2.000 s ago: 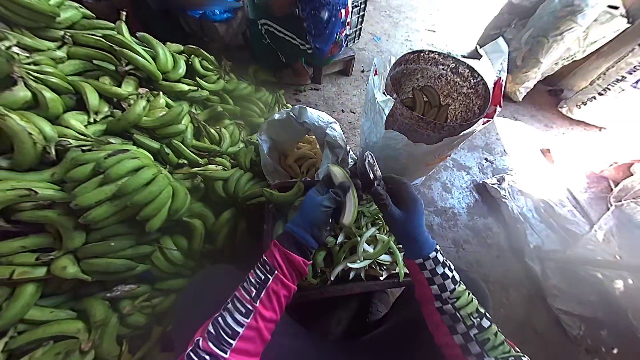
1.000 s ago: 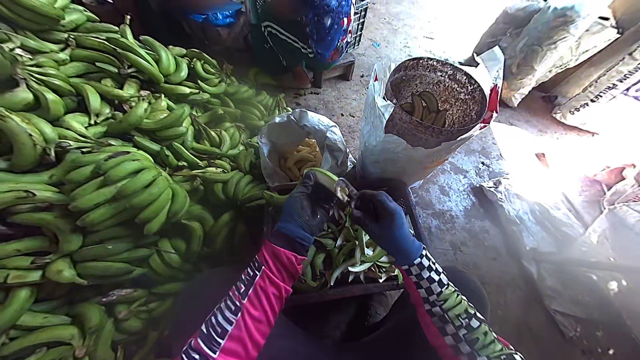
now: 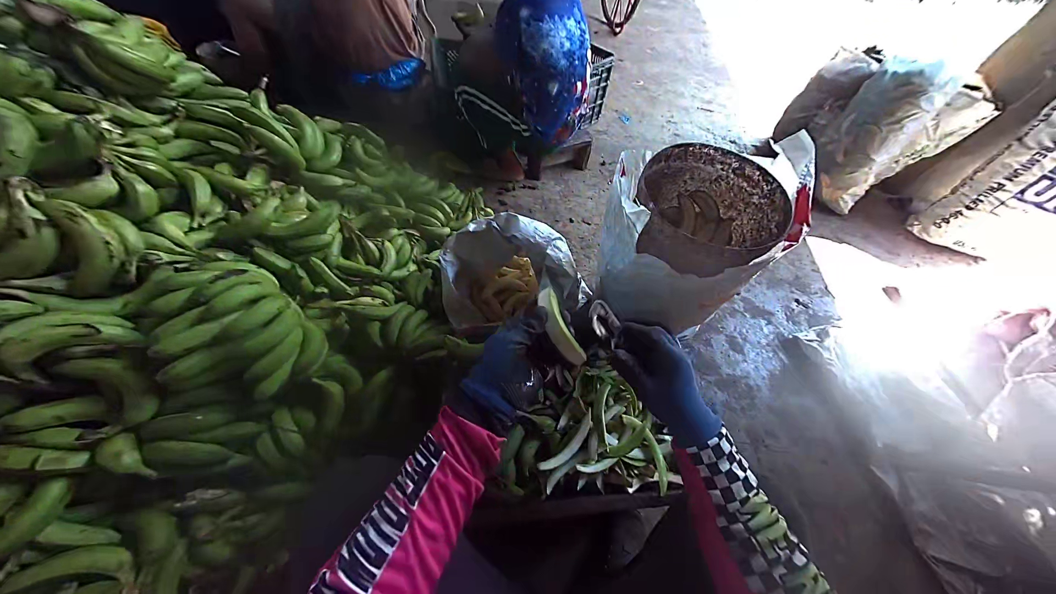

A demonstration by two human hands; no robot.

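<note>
In a dark blue glove, my left hand (image 3: pixel 513 363) holds a green plantain (image 3: pixel 561 328) whose pale flesh shows along one side. My right hand (image 3: pixel 660 363), gloved too, grips a small metal peeling tool (image 3: pixel 605 320) just to the right of the plantain. Below both hands lies a heap of green and white peels (image 3: pixel 602 437) in a dark crate. Right beyond my left hand stands an open pale sack (image 3: pixel 536 231) with peeled yellow plantains (image 3: pixel 505 289) inside.
A large pile of green plantains (image 3: pixel 223 330) fills the left side. A sack-wrapped bucket (image 3: pixel 718 198) with a few plantains stands ahead. Other people sit at the top beside a plastic crate (image 3: pixel 601 82). Filled sacks (image 3: pixel 891 124) and plastic sheeting (image 3: pixel 949 445) lie to the right.
One second ago my hands were close together on the plantain; now they are apart, with the tool off it. More pale flesh shows on the plantain.
</note>
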